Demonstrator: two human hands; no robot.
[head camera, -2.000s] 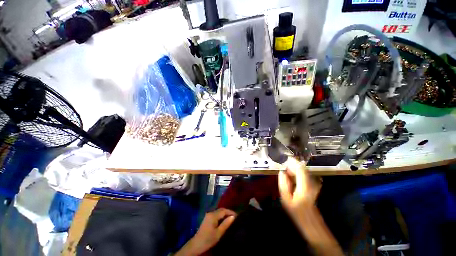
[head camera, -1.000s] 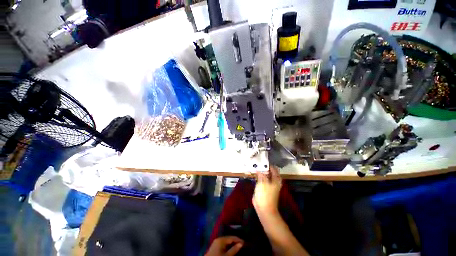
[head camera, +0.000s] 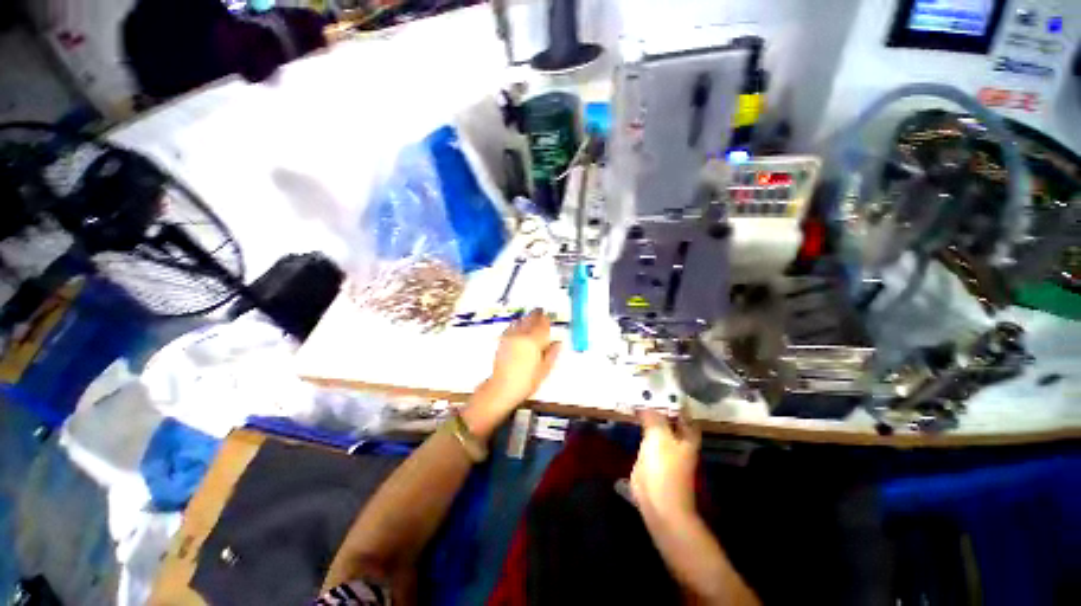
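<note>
The grey button sewing machine head (head camera: 670, 266) stands at the centre, with small shiny clamp parts (head camera: 652, 355) low at the table edge. My right hand (head camera: 666, 464) is at the table edge just below the clamp, fingertips close together; what they hold, if anything, is unclear. A small pale object shows beside that hand. My left hand (head camera: 522, 359) is over the table, left of the turquoise tool (head camera: 580, 308). Its fingertips are at the right end of a slim dark tool (head camera: 480, 318); a grip cannot be made out. Dark cloth (head camera: 581, 527) lies on my lap.
A bag of buttons (head camera: 409, 290) and metal scissors (head camera: 517, 275) lie left of the head. The control panel (head camera: 773, 189), feeder mechanism (head camera: 948, 379) and green-rimmed bowl (head camera: 1049, 296) are at right. A black fan (head camera: 130, 225) and dark cloth stack (head camera: 285, 521) are at left.
My left hand has risen from my lap to the tabletop beside the slim dark tool. My right hand moved from right of the clamp to the edge below it. The view has shifted.
</note>
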